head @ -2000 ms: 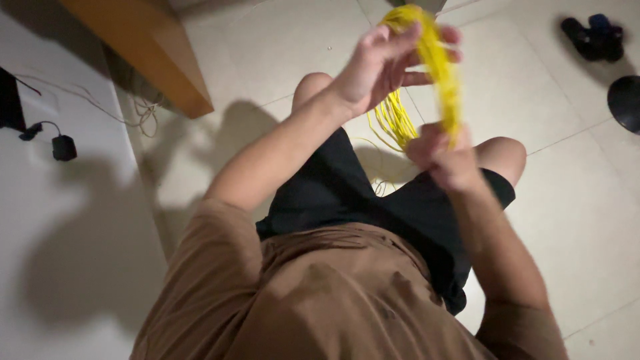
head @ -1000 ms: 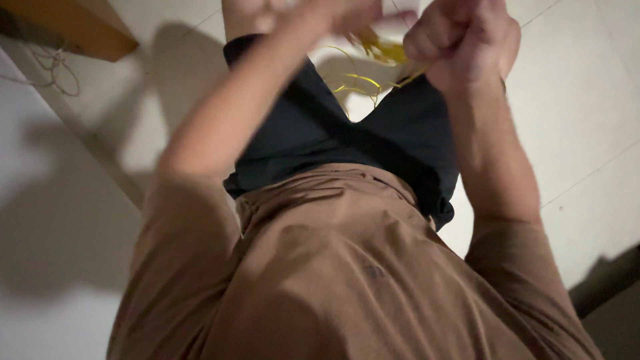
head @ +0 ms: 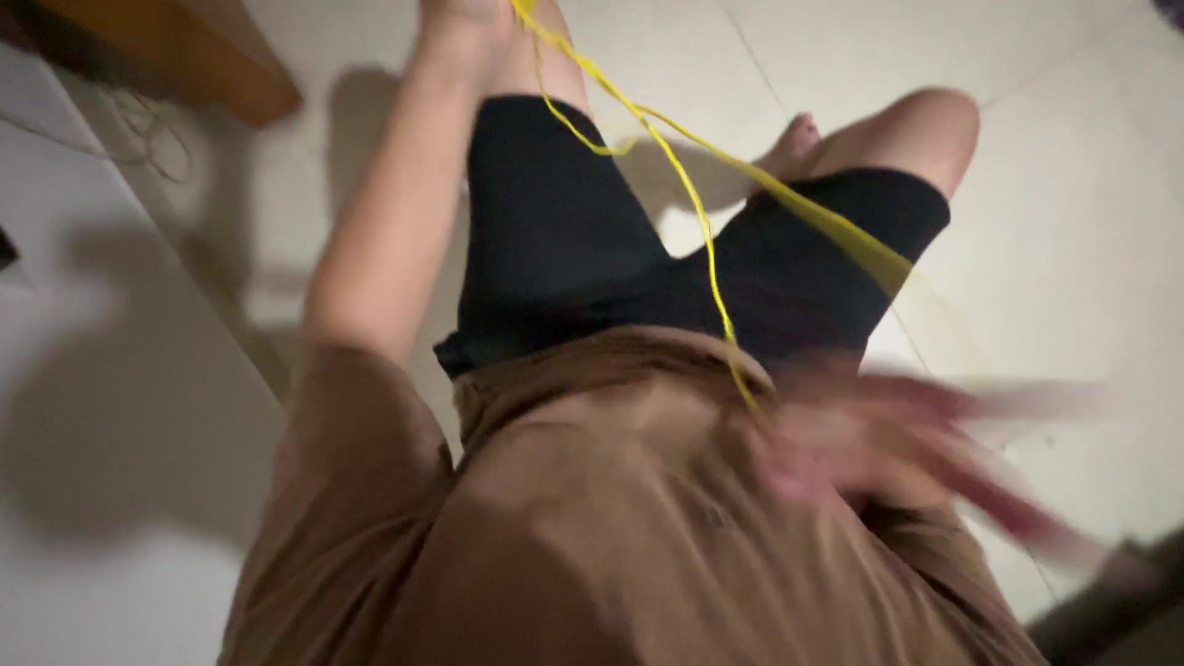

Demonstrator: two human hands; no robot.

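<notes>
Yellow cord (head: 689,190) stretches in long strands from the top edge down over the black shorts. My left hand (head: 472,18) is at the top, partly cut off by the frame edge, with the cord coming out beside it; its fingers are hidden. Low on the right, beside the brown shirt, my right hand (head: 879,430) is strongly blurred with its fingers spread. One strand runs down to the thumb side of that hand, and whether it is pinched there cannot be told. Another blurred strand slants toward the right above the hand.
A wooden furniture piece (head: 217,60) stands at the upper left, with a thin tangled cable (head: 153,139) on the floor near it. A white surface (head: 55,305) lies along the left side. Pale floor tiles (head: 1091,231) extend at the right, and a dark object (head: 1124,587) is at the lower right.
The yellow cord was a looped bundle held up between both hands; now strands of it are drawn out long. The hands have moved far apart, the right one down toward the shirt.
</notes>
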